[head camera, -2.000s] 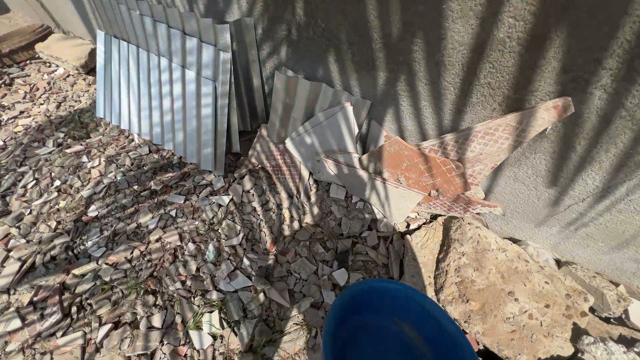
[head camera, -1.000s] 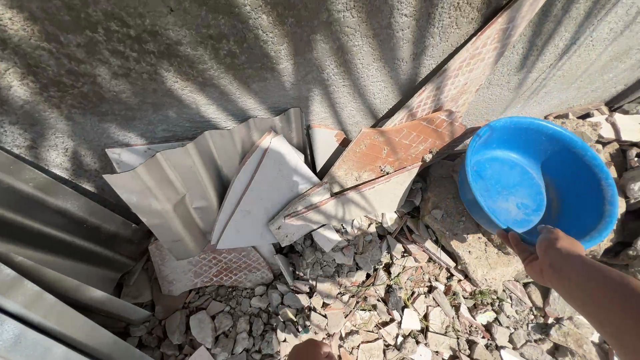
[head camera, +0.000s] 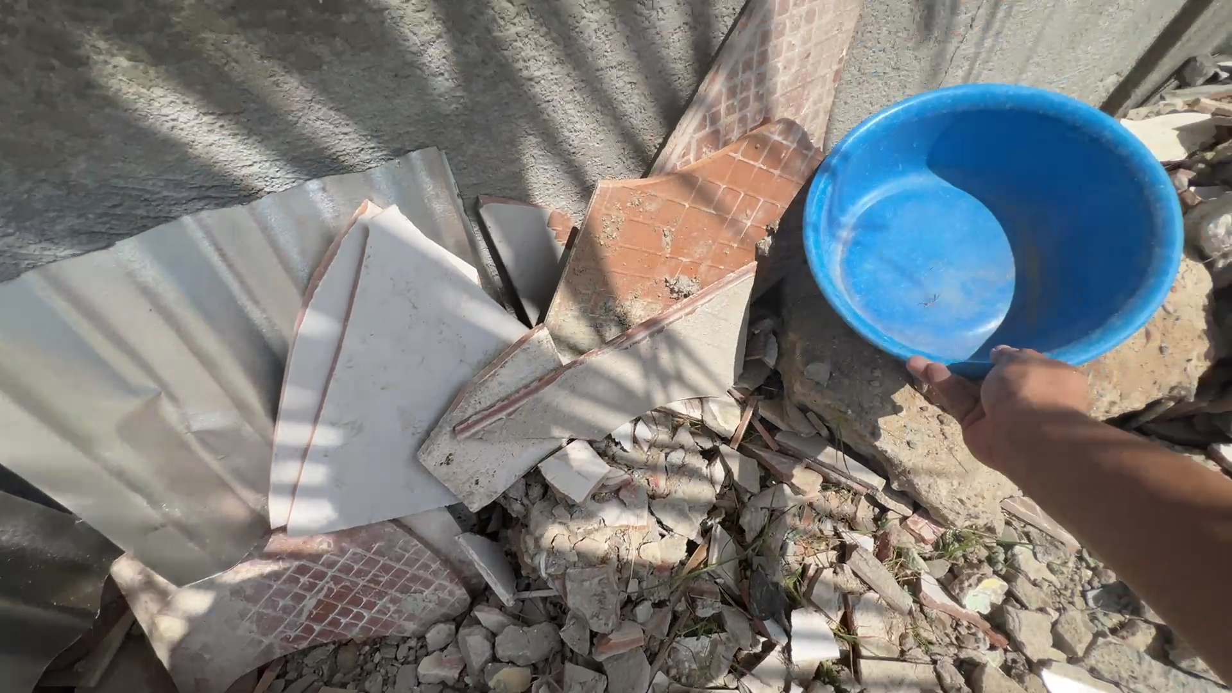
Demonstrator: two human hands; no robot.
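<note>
A blue plastic basin (head camera: 924, 260) with nothing in it rests at the upper right, over a large rough stone (head camera: 866, 414). My right hand (head camera: 1011, 395) grips its near rim, thumb and fingers on the edge. My left hand is out of the frame. To the left of the basin lean broken ceramic tiles: an orange-brown grid-backed piece (head camera: 674, 241), a long pale piece (head camera: 635, 371) in front of it, and white pieces (head camera: 395, 375) further left. Another grid-backed shard (head camera: 337, 587) lies at the lower left.
Corrugated metal sheet (head camera: 173, 346) leans on the rough concrete wall (head camera: 539, 87) at the left. A long tile strip (head camera: 770, 67) stands against the wall behind the orange-brown piece. Loose rubble (head camera: 597, 597) covers the ground in front, with sharp-edged shards among it.
The view has swung and come closer to the tiles. The basin, at the bottom edge two seconds ago, is now by the wall on the stone. A bit of the other hand at the bottom edge has gone.
</note>
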